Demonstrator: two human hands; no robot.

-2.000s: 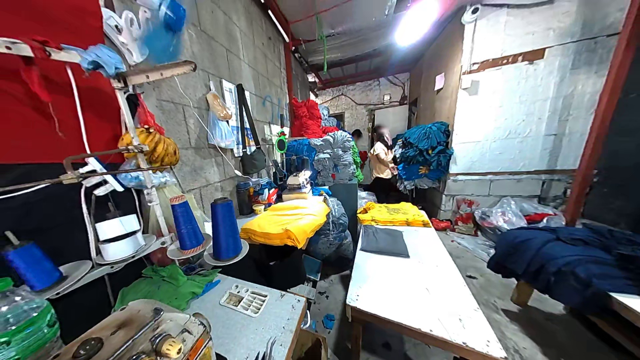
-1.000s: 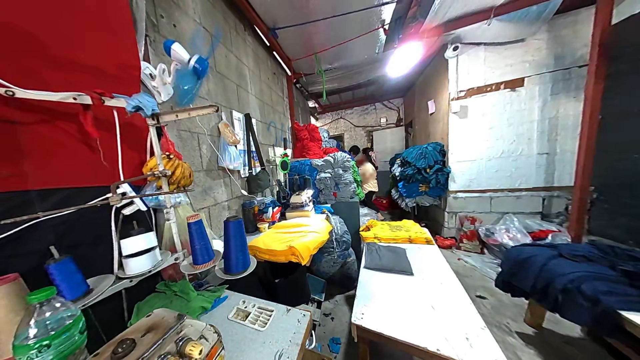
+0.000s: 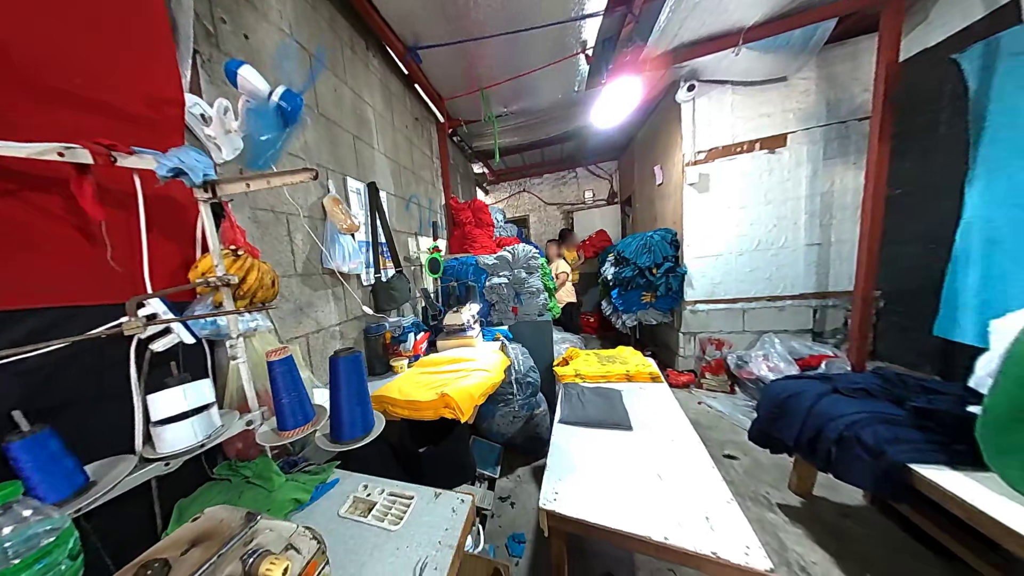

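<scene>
Neither my left hand nor my right hand is in the head view. At the lower left is part of an industrial sewing machine [image 3: 232,548] on a grey machine table [image 3: 376,520]. A white plastic tray with compartments [image 3: 378,506] lies on that table. Behind it, blue thread cones [image 3: 350,396] stand on a thread stand beside a white cone [image 3: 182,412]. Green cloth [image 3: 252,488] lies between the stand and the machine. On the white table [image 3: 632,488] are a folded dark grey cloth [image 3: 595,406] and a stack of yellow cloth [image 3: 606,365].
Yellow fabric [image 3: 444,382] is piled left of the white table. Navy fabric [image 3: 864,424] lies on a low table at right. Two people [image 3: 565,280] stand at the back near bundled blue garments [image 3: 642,276]. A red post [image 3: 876,192] rises at right. Plastic bags [image 3: 772,356] lie near the wall.
The view has turned somewhat, bringing light blue cloth and a green-and-white shape in at the right edge. At the back, two people now stand close together.
</scene>
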